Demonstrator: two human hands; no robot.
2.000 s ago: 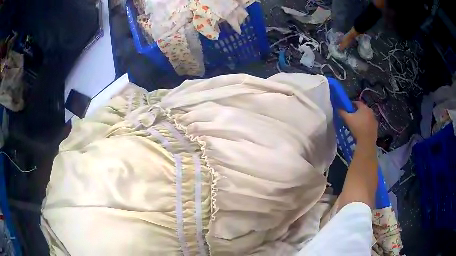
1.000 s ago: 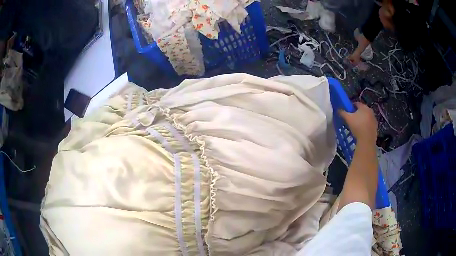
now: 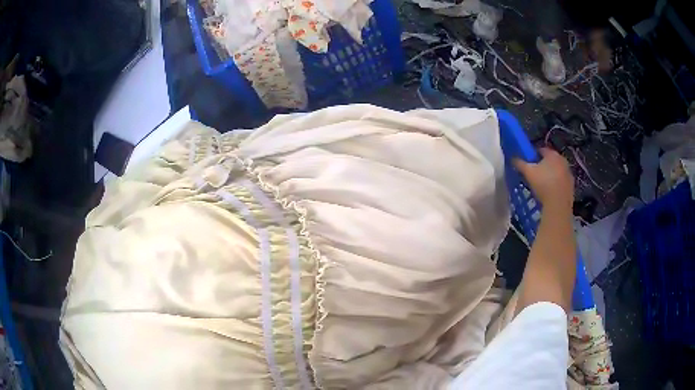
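Observation:
A large cream garment heap (image 3: 381,198) fills the middle of the view, with two whitish elastic rows (image 3: 296,305) beside a ruffled edge. It lies over a blue plastic crate (image 3: 518,137), whose rim shows at the right. My right hand (image 3: 547,179) is closed around that crate's rim, with the forearm and a white sleeve coming from the lower right. My left hand is not in view.
Another blue crate (image 3: 343,72) with floral-print pieces (image 3: 270,72) stands at the top. Thread waste and scraps (image 3: 465,72) litter the dark floor. A dark blue crate (image 3: 670,251) is at the right. A small dark rectangle (image 3: 113,152) lies on a white surface (image 3: 133,103).
The other person's hand and dark sleeve over the floor scraps have moved away from where they were reaching. The view has shifted slightly. My right hand keeps its hold on the crate rim.

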